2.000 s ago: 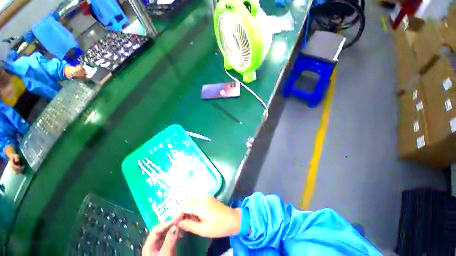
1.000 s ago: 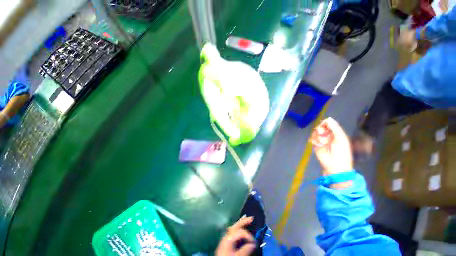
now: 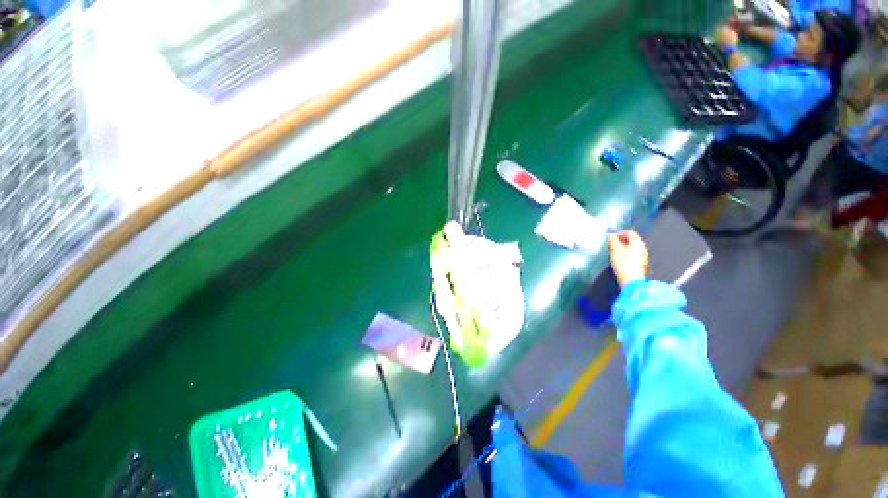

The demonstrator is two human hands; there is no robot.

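Note:
My right hand (image 3: 629, 259) reaches out over the bench's right edge in a blue sleeve. Its fingers are bent, with the fingertips close beside a white sheet or cloth (image 3: 572, 226) on the bench; I cannot tell whether they grip it. My left hand is not in view. A green bin (image 3: 205, 457) with many small white pieces lies at the bottom left, cut off by the lower edge. A thin pale tool or strip (image 3: 319, 429) lies against the bin's right side.
A green fan (image 3: 473, 316) stands beside a metal post (image 3: 471, 117). A phone (image 3: 401, 342) and dark pen-like tool (image 3: 388, 397) lie left of it. Farther off are a white-and-red object (image 3: 526, 182), black tray (image 3: 693, 80), seated person (image 3: 794, 88) and stool (image 3: 672, 248).
The view has swung toward the far bench. My hands, together over the bin earlier, have parted; the right has moved out to the white sheet and the left has left the picture.

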